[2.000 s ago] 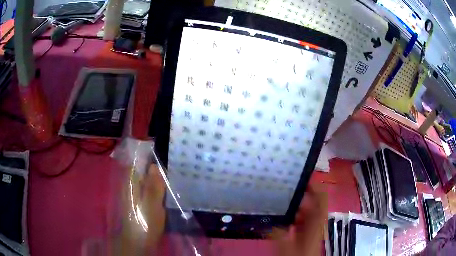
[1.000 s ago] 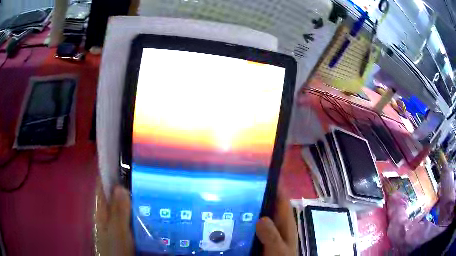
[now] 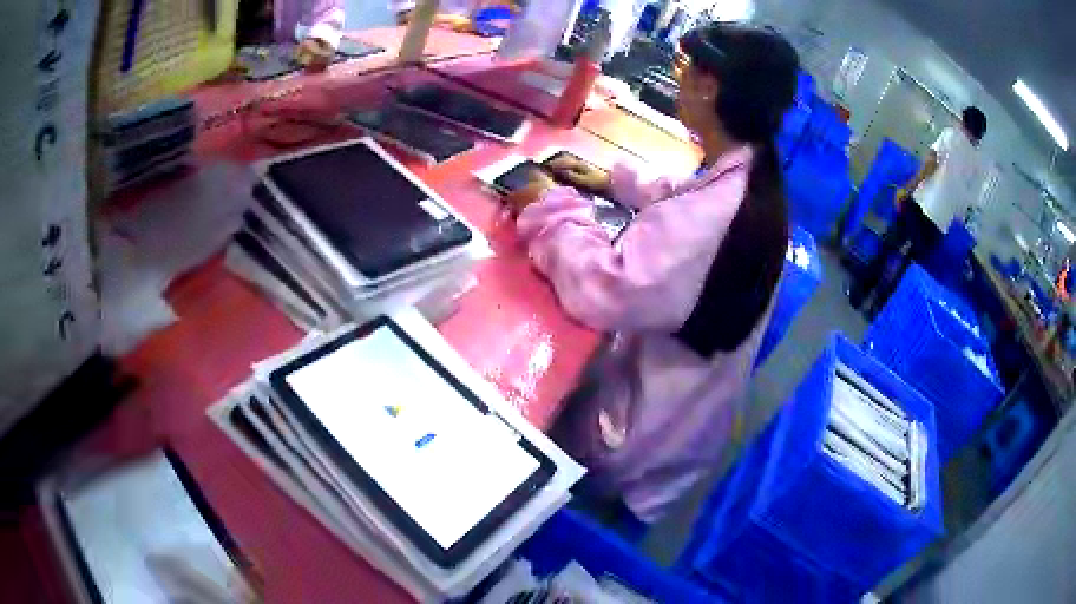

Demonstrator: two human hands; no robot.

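Note:
A tablet with a pale screen point(image 3: 142, 531) lies at the lower left, blurred and cut off by the bottom edge. A faint blur at its lower right edge may be my right hand, but its grip cannot be made out. My left hand is out of the picture. To the right, a tablet with a lit white screen and a small logo point(image 3: 401, 437) lies on top of a sleeved stack. Behind it, a dark-screened tablet point(image 3: 360, 207) tops another leaning stack.
The chart board point(image 3: 45, 212) stands at the left edge. A worker in a pink smock point(image 3: 661, 260) sits at the bench's right side, hands on a tablet. Blue crates point(image 3: 814, 484) stand on the floor, one holding sleeved items. Dark tablets point(image 3: 460, 110) lie farther back.
The view has swung right, towards the stacks, the worker and the crates. The tablet held upright in both hands, showing orange-blue wallpaper, no longer fills the centre. My left hand has left the view.

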